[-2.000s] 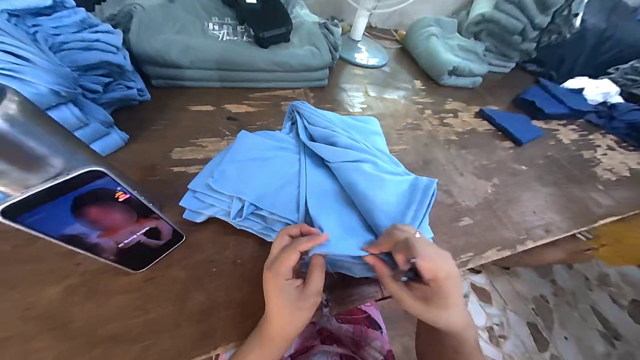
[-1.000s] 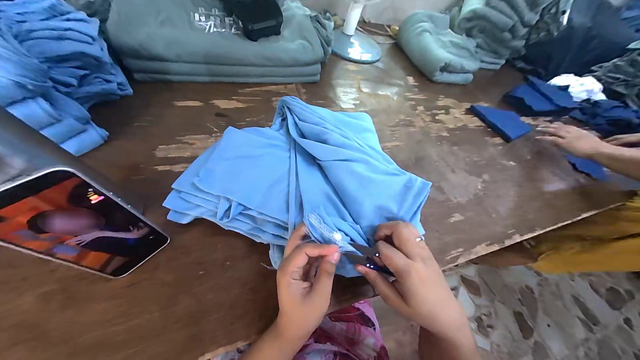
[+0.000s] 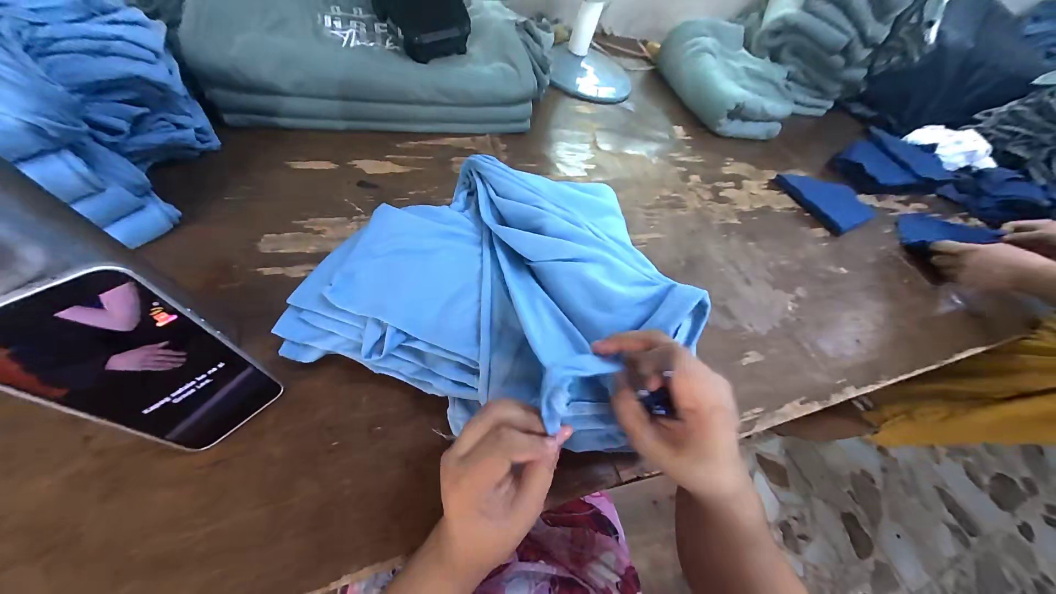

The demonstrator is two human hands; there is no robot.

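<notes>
A stack of light blue fabric pieces [image 3: 412, 289] lies on the worn wooden table, its upper piece gathered and folded toward me. My left hand [image 3: 499, 462] pinches a lower edge of that fabric between thumb and fingertips. Just to the right, my right hand [image 3: 681, 404] grips another part of the same edge, and the cloth is bunched between the two hands. A small dark tool [image 3: 656, 400] sits within the right palm; its blades are hidden here, though an earlier view shows them as small snips.
A phone [image 3: 157, 355] leans at left near blue cloth piles [image 3: 91, 107]. Folded grey-green garments [image 3: 363, 74] and a round stand base [image 3: 590, 74] are at the back. Another person's hands [image 3: 990, 256] touch dark blue fabric [image 3: 940, 231] at right; the table edge [image 3: 874, 384] is near.
The snips' blades, visible at the fabric edge one second ago, are now hidden in my right hand. The right hand has moved up along the cloth. The other person's hands now hold a dark blue piece.
</notes>
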